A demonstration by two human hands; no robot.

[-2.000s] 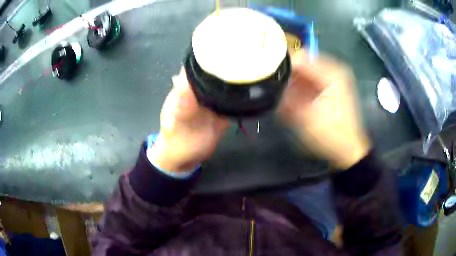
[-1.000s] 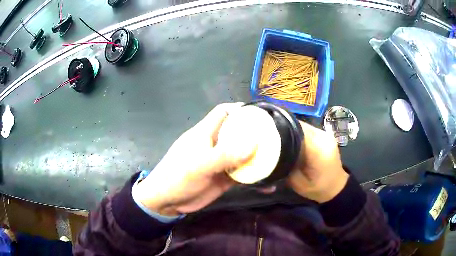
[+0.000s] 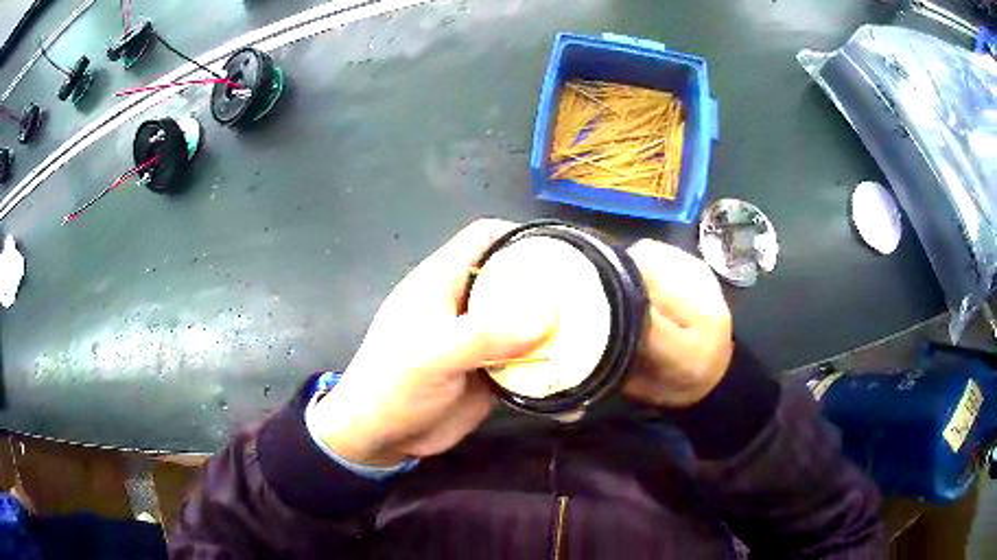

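Observation:
A black round lamp housing (image 3: 625, 317) is held between both hands, its open face turned up. A white circuit board (image 3: 552, 301) lies in that face. My left hand (image 3: 421, 356) grips the housing from the left, with its thumb pressed on the board. A yellow lead wire (image 3: 518, 361) shows by the thumb. My right hand (image 3: 687, 328) holds the housing's right side; its fingertips are partly hidden behind it. The back of the housing is hidden.
A blue parts bin (image 3: 700, 164) of yellow sticks stands beyond the hands. A silver reflector disc (image 3: 739, 241), a white disc (image 3: 877, 217) and a clear plastic bag (image 3: 929, 142) lie right. Black lamp units (image 3: 164, 155) with red wires sit left. A blue tank (image 3: 896, 421) is below the edge.
The bin, out from behind the hands since two seconds ago, shows fully. Since one second ago the housing's face has turned more towards the camera, and a yellow lead shows by the left thumb.

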